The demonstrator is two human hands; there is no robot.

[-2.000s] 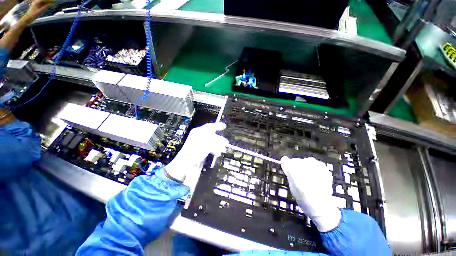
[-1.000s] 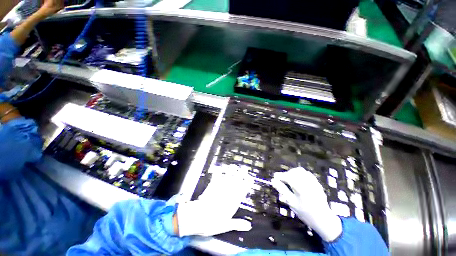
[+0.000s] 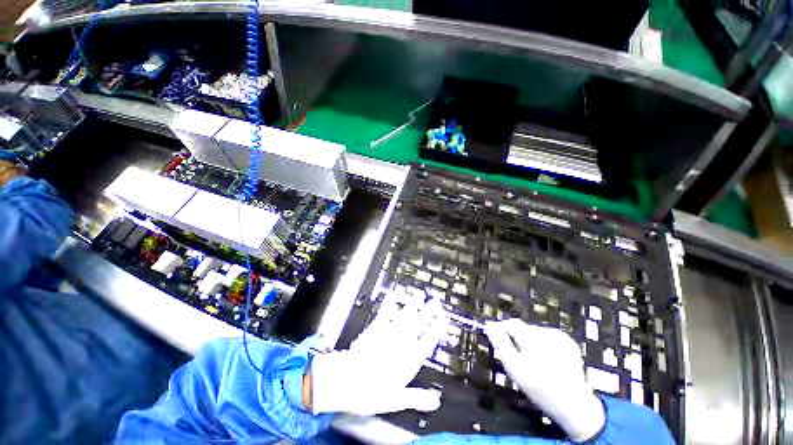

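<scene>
A large flat black solder pallet (image 3: 522,217) with many bright cutouts lies in front of me on the line. My left hand (image 3: 378,356), in a white glove, is spread palm down over its near left part, thumb apart; its fingertips blur against the bright cutouts. My right hand (image 3: 543,365), also gloved, is over the lower middle with thumb and fingertips pinched on the end of a thin white rod (image 3: 465,322). The rod runs left to my left fingertips; whether they grip it is unclear.
A populated circuit board (image 3: 196,269) with silver-white bars (image 3: 269,156) lies left of the pallet. A blue coiled cord (image 3: 253,96) hangs before it. The green shelf (image 3: 339,126) behind holds a black tray (image 3: 474,113) and metal strips (image 3: 554,155). A person's blue sleeve (image 3: 30,222) is at left.
Over two seconds my left hand moved down and flattened over the pallet, and my right hand moved slightly lower. The neighbouring person's raised arm has left the upper left. The view shifted slightly.
</scene>
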